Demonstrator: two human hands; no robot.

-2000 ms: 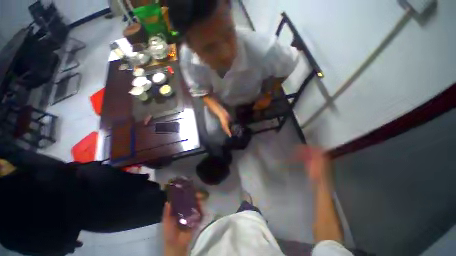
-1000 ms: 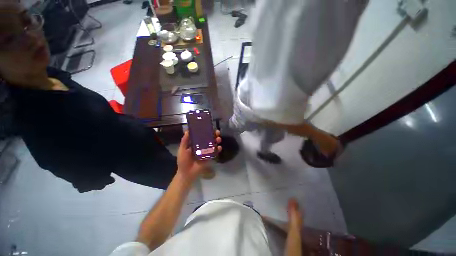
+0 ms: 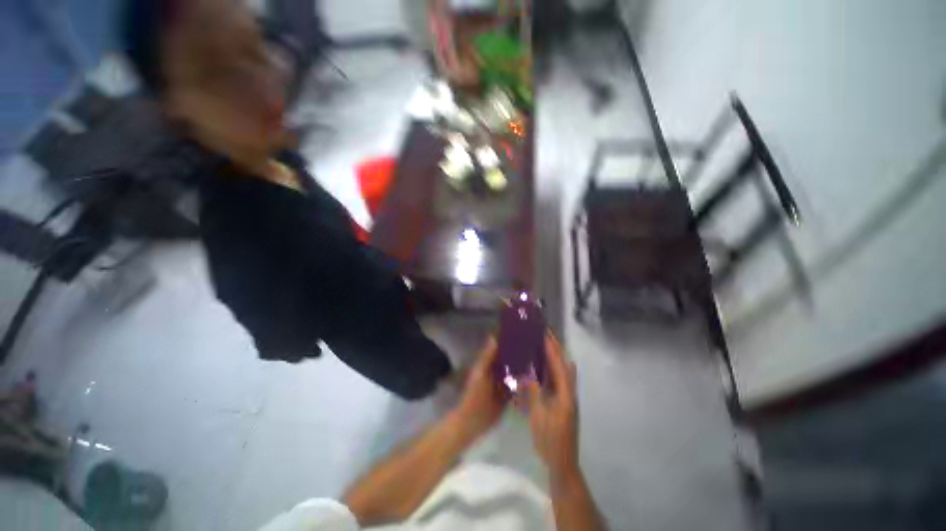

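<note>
A smartphone (image 3: 522, 347) with a dark purplish screen is upright in front of me, near the middle of the blurred head view. My left hand (image 3: 480, 392) holds it at its left side. My right hand (image 3: 555, 404) is at its lower right, with fingers at the lower part of the screen. Whether the right hand grips the phone or only touches it is blurred.
A person in black (image 3: 311, 275) stands at the left. Beyond the phone is a dark tea table (image 3: 410, 197) with a blurred tea set (image 3: 472, 161) and a red stool (image 3: 374, 185). A dark chair (image 3: 638, 244) stands right of the table, by the wall.
My right hand has come up from low at the right to the phone. The person in white with the dark item has left the view. The view has turned, and the table appears farther right.
</note>
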